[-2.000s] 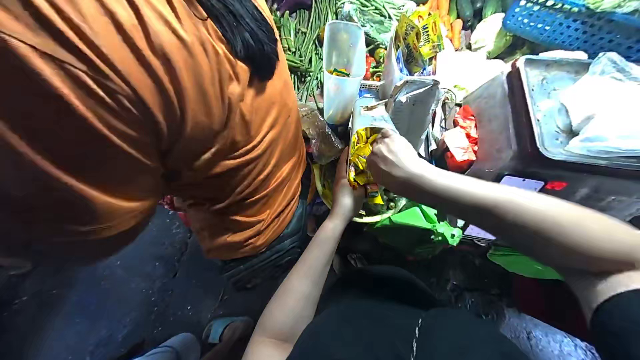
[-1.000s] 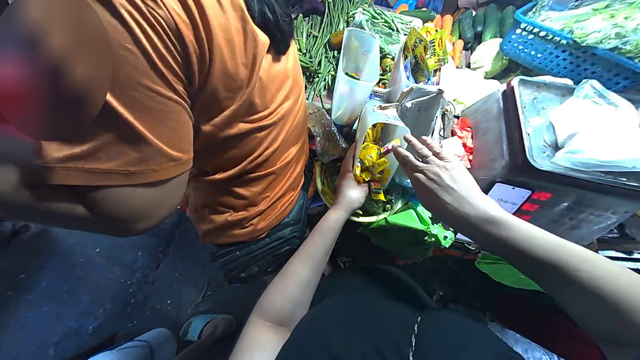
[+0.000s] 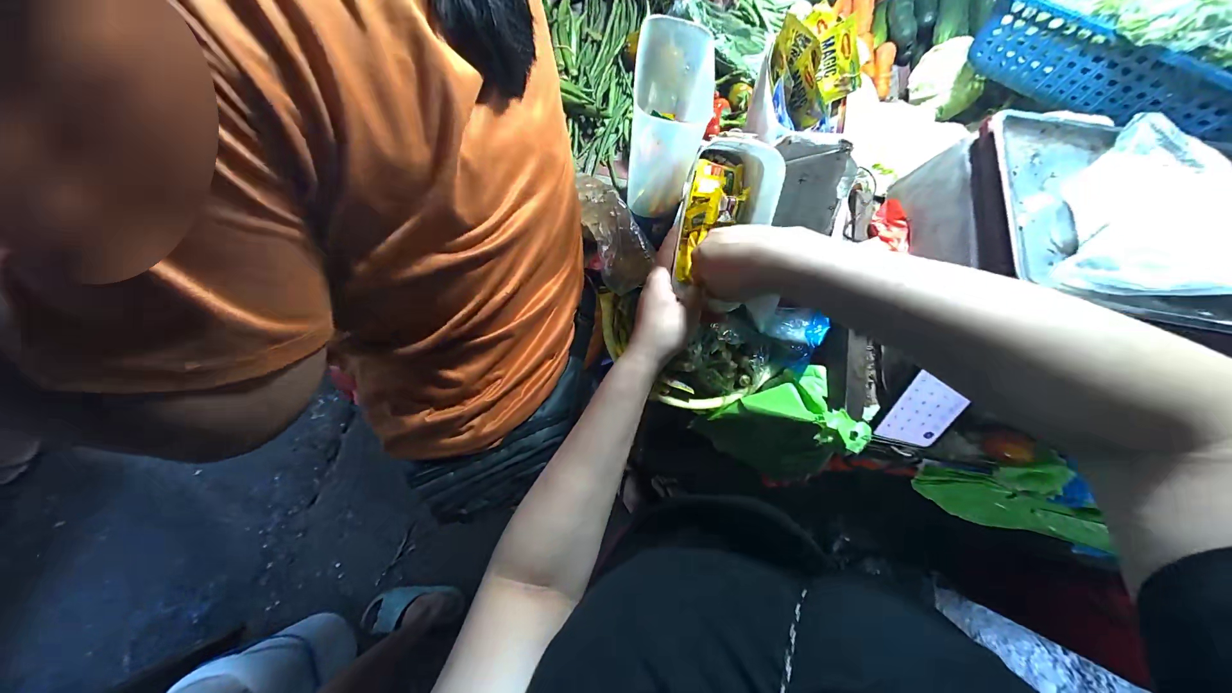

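A translucent plastic container (image 3: pixel 763 173) holding yellow seasoning packets (image 3: pixel 707 204) stands tilted at the centre. My left hand (image 3: pixel 662 313) grips its lower left side; its fingertips are hidden. At the container's lower right edge, my right hand (image 3: pixel 733 262) is curled against the packets, and whether it holds any of them cannot be seen. Just left of the container is a tall translucent plastic container (image 3: pixel 671 106). More yellow seasoning packets (image 3: pixel 816 60) stand upright behind. Below my hands lies a basket (image 3: pixel 707 399) with dark contents in clear plastic.
A person in an orange shirt (image 3: pixel 462 250) stands close on the left. Green beans (image 3: pixel 592 87) lie behind. To the right are a metal tray (image 3: pixel 1022 207) with a white plastic bag (image 3: pixel 1141 217), a blue plastic basket (image 3: pixel 1078 72), a phone (image 3: pixel 922 409) and a green plastic bag (image 3: pixel 780 409).
My right hand, spread beside the container one second ago, is now curled at the packets. The packets that bulged at the container's front now lie inside it, and its opening faces up more.
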